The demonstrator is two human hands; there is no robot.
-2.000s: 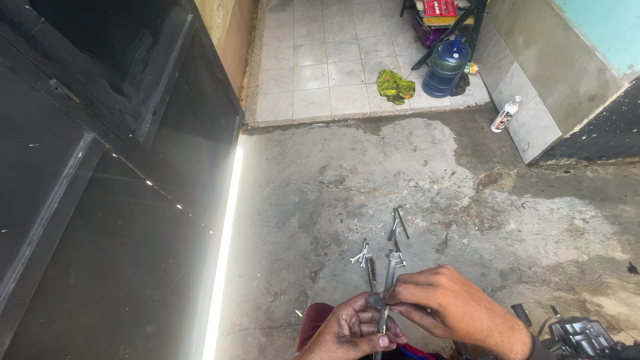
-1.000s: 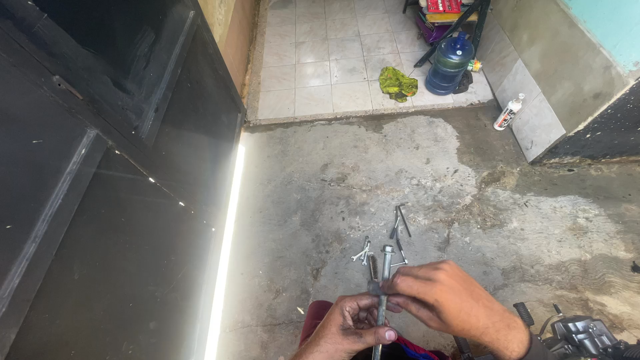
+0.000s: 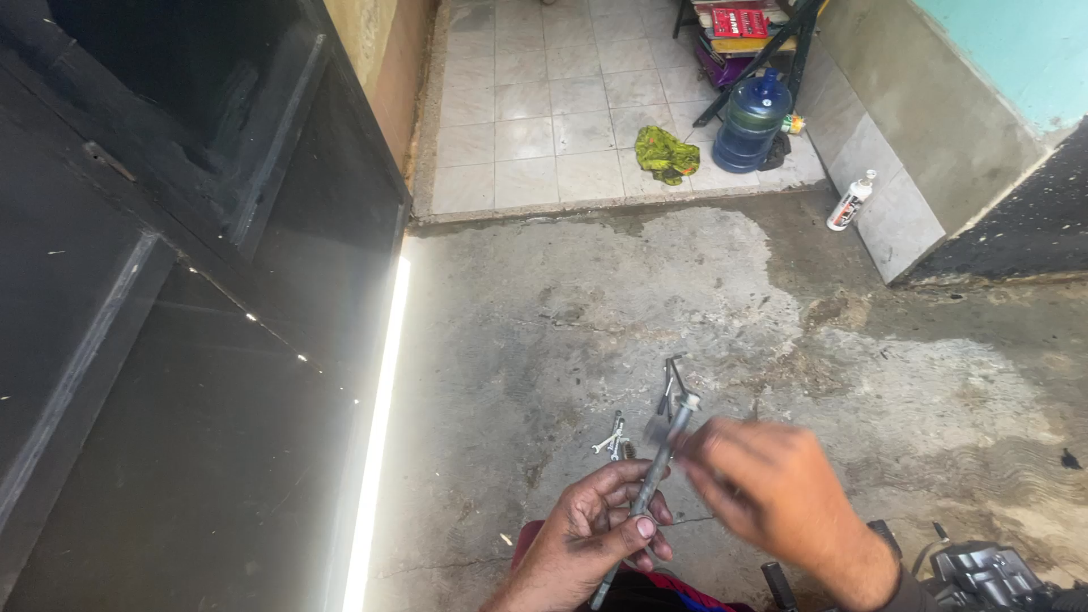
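My left hand [image 3: 599,527], its fingertips darkened with grime, grips the lower shaft of a long metal bolt [image 3: 659,466] that slants up to the right, flanged hex head on top. Against the upper shaft is my right hand [image 3: 756,484], blurred, with a small greyish piece [image 3: 659,429] at its fingertips; what that piece is, I cannot tell. Beyond the hands, on the concrete, lie several open-end wrenches [image 3: 610,438] beside a small bristle brush [image 3: 629,450], partly hidden. Dark hex keys [image 3: 671,378] lie behind the bolt head.
A dark metal door [image 3: 280,340] stands along the left. Ahead, a tiled step [image 3: 518,191] holds a yellow-green cloth [image 3: 665,155] and a blue water jug [image 3: 750,123]. A white bottle [image 3: 850,202] stands by the right wall. Black machine parts [image 3: 986,574] are at lower right.
My right hand has moved up along the bolt towards its head with the small greyish piece. My left hand still holds the shaft, and the bolt now leans more to the right.
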